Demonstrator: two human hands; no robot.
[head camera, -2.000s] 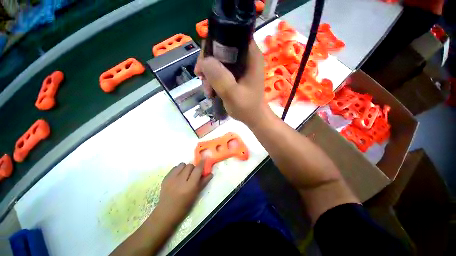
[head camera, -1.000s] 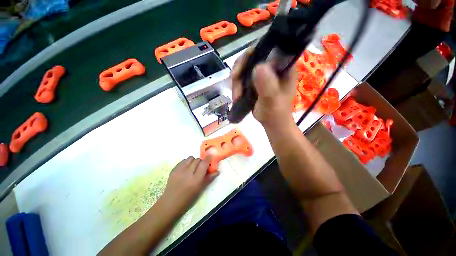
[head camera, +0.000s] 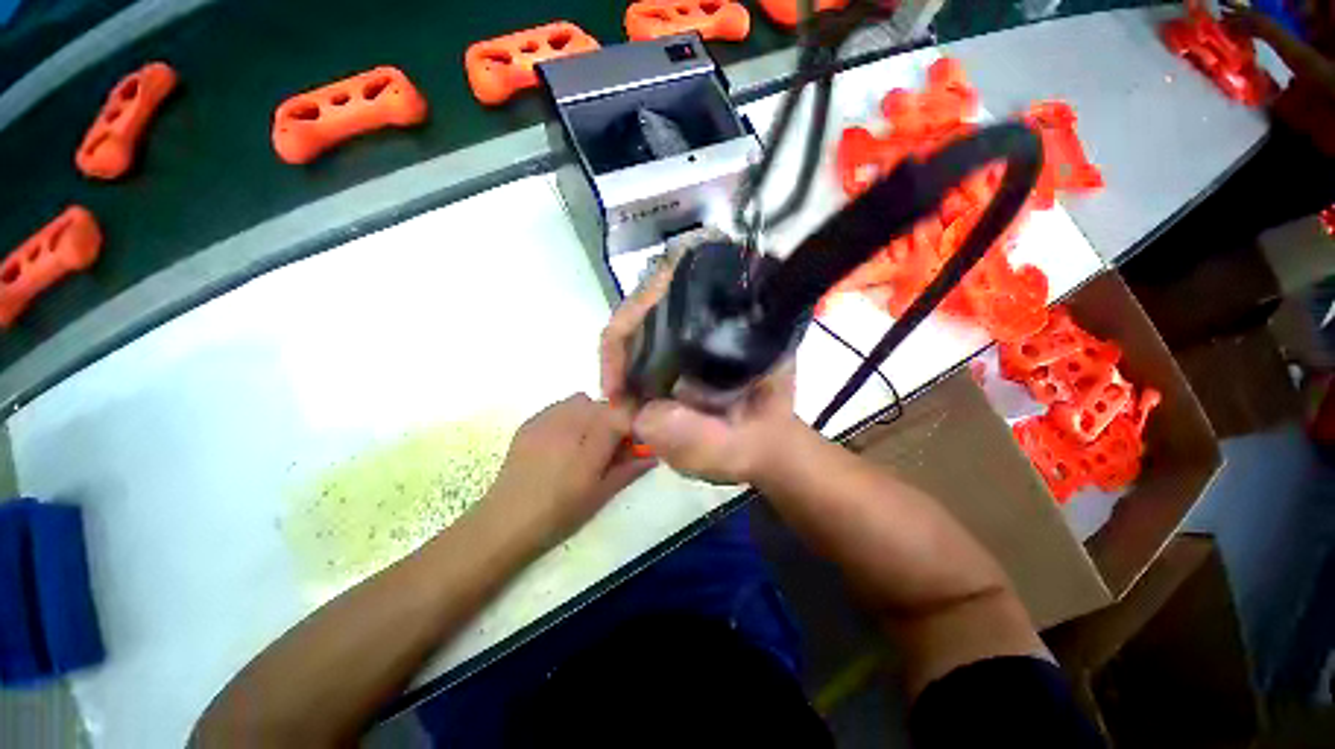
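Note:
My right hand (head camera: 718, 424) is closed around the black electric screwdriver (head camera: 718, 315), seen from above over the white bench (head camera: 425, 307). Its cable loops up and to the right. My left hand (head camera: 571, 454) is just left of it, with its fingertips on an orange plastic housing (head camera: 641, 448). Only a small edge of that housing shows; the rest, and the driver bit, are hidden under the screwdriver and my right hand. The grey screw feeder (head camera: 659, 183) stands directly beyond the screwdriver.
A green conveyor (head camera: 220, 132) carries spaced orange housings behind the bench. A pile of orange housings (head camera: 937, 220) lies right of the feeder. A cardboard carton (head camera: 1157, 542) with more stands at the right. A blue bin (head camera: 51, 593) is at far left. Another person's hand (head camera: 1262, 29) shows top right.
My right hand has brought the screwdriver down and left from beside the feeder, over the housing at my left hand. The view has shifted, and belt housings have moved.

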